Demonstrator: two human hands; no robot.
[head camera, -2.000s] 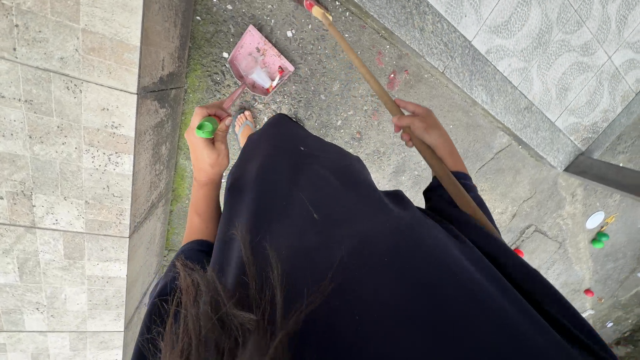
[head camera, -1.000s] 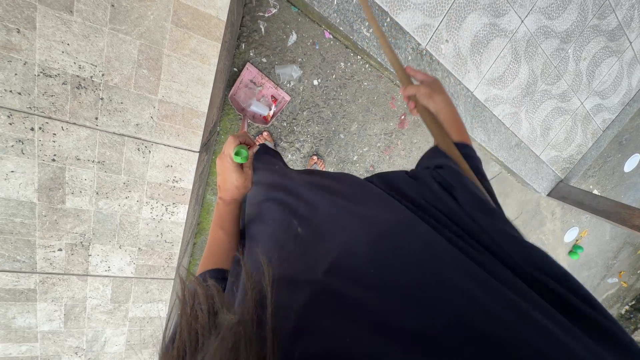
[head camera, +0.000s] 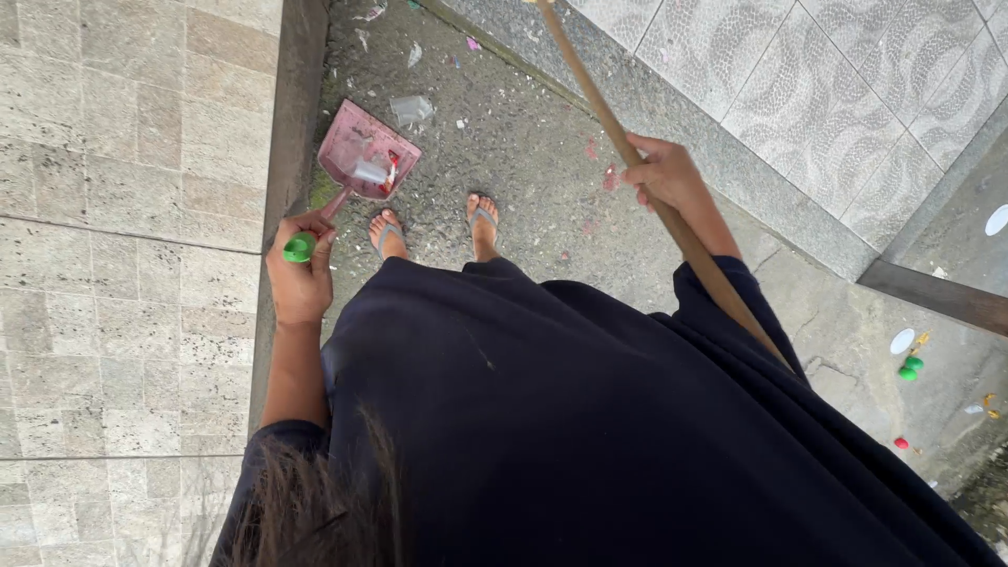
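My left hand (head camera: 301, 272) is closed around the upper end of a dustpan's handle, which has a green cap (head camera: 298, 247). The pink plastic dustpan (head camera: 346, 130) lies low near the ground, with a clear plastic cup (head camera: 370, 172) and a red-and-white scrap (head camera: 391, 169) in it. Just past its rim a second clear cup (head camera: 412, 110) lies on the concrete. My right hand (head camera: 665, 173) grips a long wooden pole (head camera: 587, 79), which slants from the top edge down past my right arm. The pole's far end is out of view.
Litter scraps (head camera: 415, 53) dot the concrete ahead. A tiled wall (head camera: 142, 157) runs along the left, a raised step with patterned tiles (head camera: 819, 102) along the right. Green balloons (head camera: 910, 368), a red one (head camera: 901, 443) and a white disc (head camera: 902, 341) lie at the lower right. My sandalled feet stand near the dustpan.
The pole's reddish far end, seen two seconds ago, has left the view. Both feet now show, where one showed at first. The clear cup beyond the dustpan has come into plain sight. Both hands keep their holds.
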